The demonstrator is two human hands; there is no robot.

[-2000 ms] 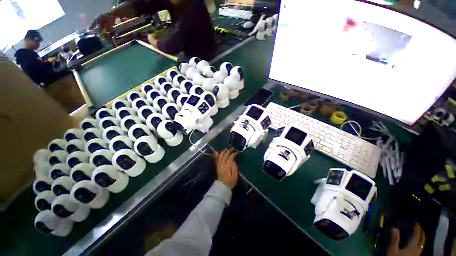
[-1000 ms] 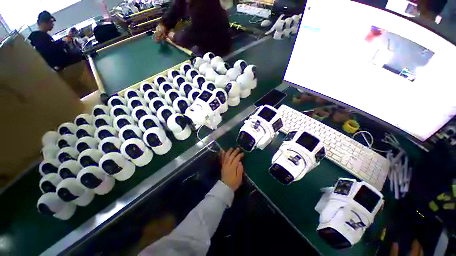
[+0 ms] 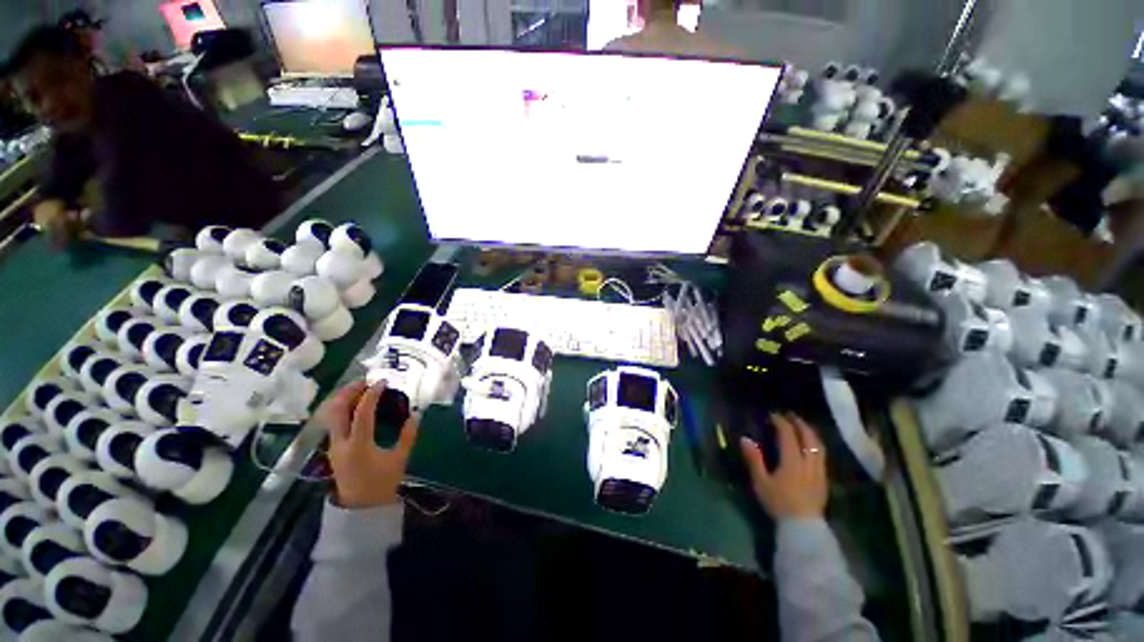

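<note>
Three white security cameras stand in front of the keyboard: a left one (image 3: 418, 355), a middle one (image 3: 507, 386) and a right one (image 3: 631, 436). My left hand (image 3: 366, 445) has its fingers and thumb around the dark lower ball of the left camera, which stays on the green bench. My right hand (image 3: 789, 469) rests on a dark computer mouse (image 3: 764, 453), partly hidden under the fingers. A fourth camera (image 3: 246, 379) stands left of my left hand, by the ball heads, with a thin white cable beside it.
Rows of white ball heads (image 3: 126, 532) cover the left table. A bright monitor (image 3: 577, 157) stands behind the white keyboard (image 3: 567, 324). A black machine (image 3: 828, 329) carries a yellow tape roll (image 3: 852, 284). Grey-white housings (image 3: 1022, 463) fill the right side. A person (image 3: 157, 144) is at upper left.
The view has swung right, bringing the black machine and housings into view. My left hand has moved from the bench edge onto the left camera. My right hand now shows more fully.
</note>
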